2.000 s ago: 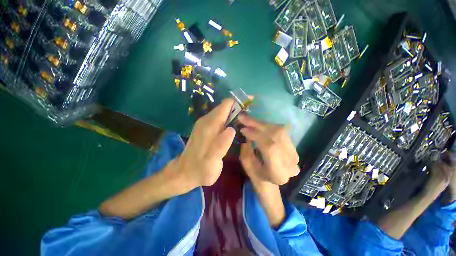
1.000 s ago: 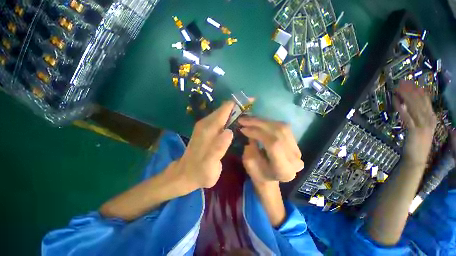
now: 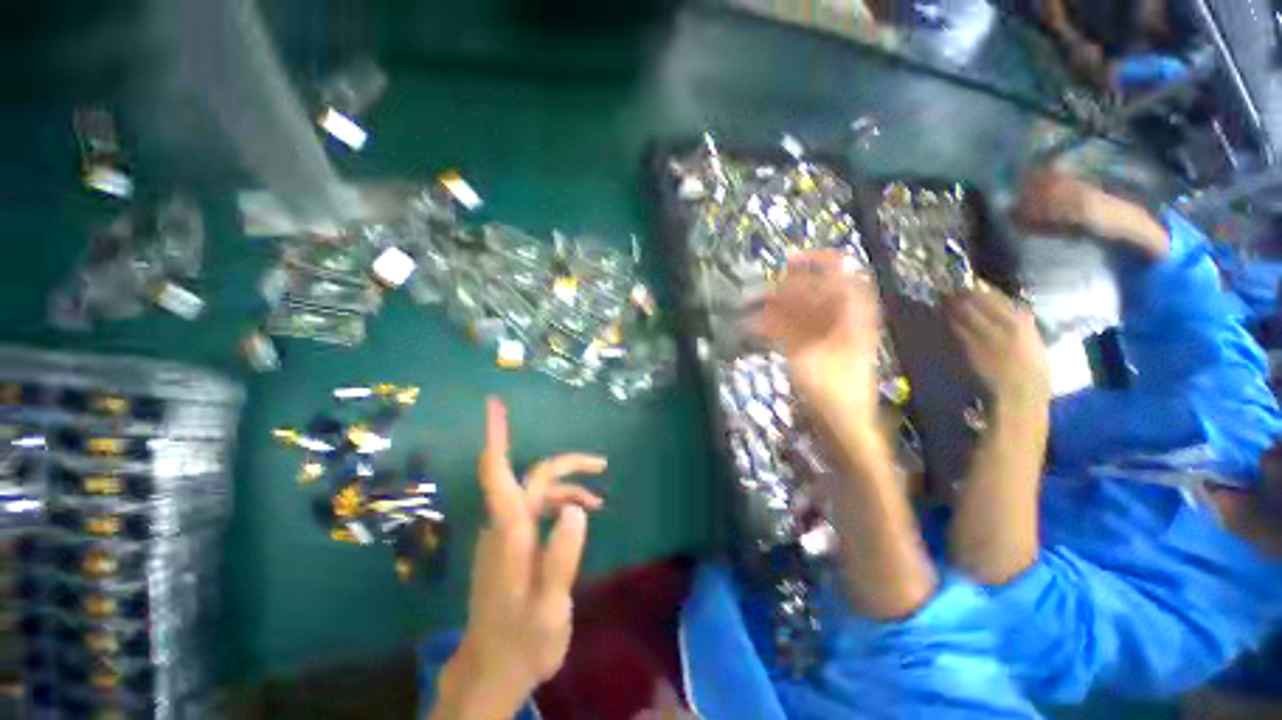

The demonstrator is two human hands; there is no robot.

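My left hand (image 3: 523, 584) is empty, fingers apart, at the bottom centre, right of the small pile of flex-tail modules (image 3: 359, 471), black with gold-orange tails and white strips. A blurred hand over the black compartment tray (image 3: 706, 369), which holds heaped silvery frames, appears to be my right hand (image 3: 827, 317); its fingers are bunched, and whether it holds a frame cannot be told. Loose silvery frame assemblies (image 3: 541, 303) lie beyond my left hand on the green mat, several with white tabs.
A clear blister tray (image 3: 190, 542) of modules stands at the left. A pale post (image 3: 281, 113) rises at the far side. Another worker's hand (image 3: 1001, 345) is over the tray's right part, and a further hand (image 3: 1062, 204) is beyond it. Blue sleeves crowd the lower right.
The view has swung right. My hands, earlier together around a frame with a white tab, are now apart. The left has opened; what appears to be the right is over the tray.
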